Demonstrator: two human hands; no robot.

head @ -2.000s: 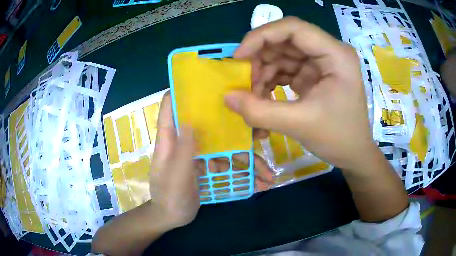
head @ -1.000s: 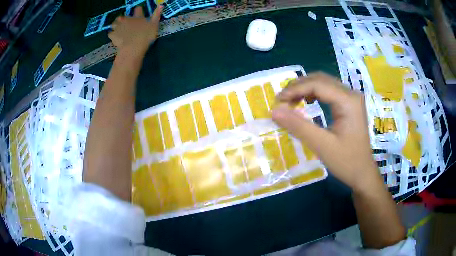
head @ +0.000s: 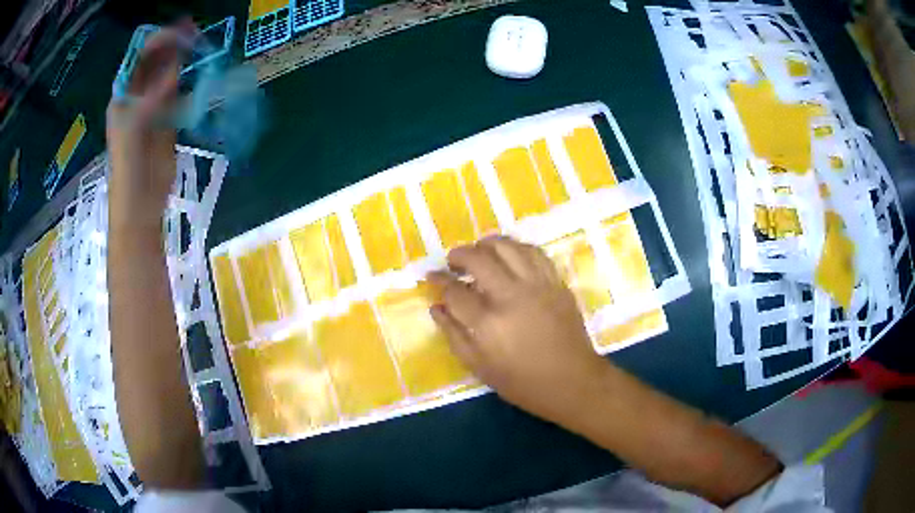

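Note:
The sticker sheet [head: 301, 222], white-edged with two rows of yellow pieces, lies tilted on the dark green bench. My right hand [head: 522, 326] is over its lower row, fingers bent at the upper edge of a yellow adhesive piece [head: 409, 336]; whether they grip it is hidden. My left hand [head: 150, 90] is blurred at the upper left, with a blurred light-blue phone front frame [head: 229, 108] at its fingers, apparently held. Another light-blue outline shows behind that hand.
Waste lattice is heaped at left [head: 85, 351] and right [head: 737, 250], with yellow scraps [head: 773, 122] on the right heap. A white case [head: 516, 46] lies beyond the sheet. Frames with yellow upper parts [head: 269, 28] lie at the far side. Part of a person shows at upper right.
My left hand has moved left and nearer from the far frames, with a blue frame now at its fingers. My right hand has moved left and down onto the lower row.

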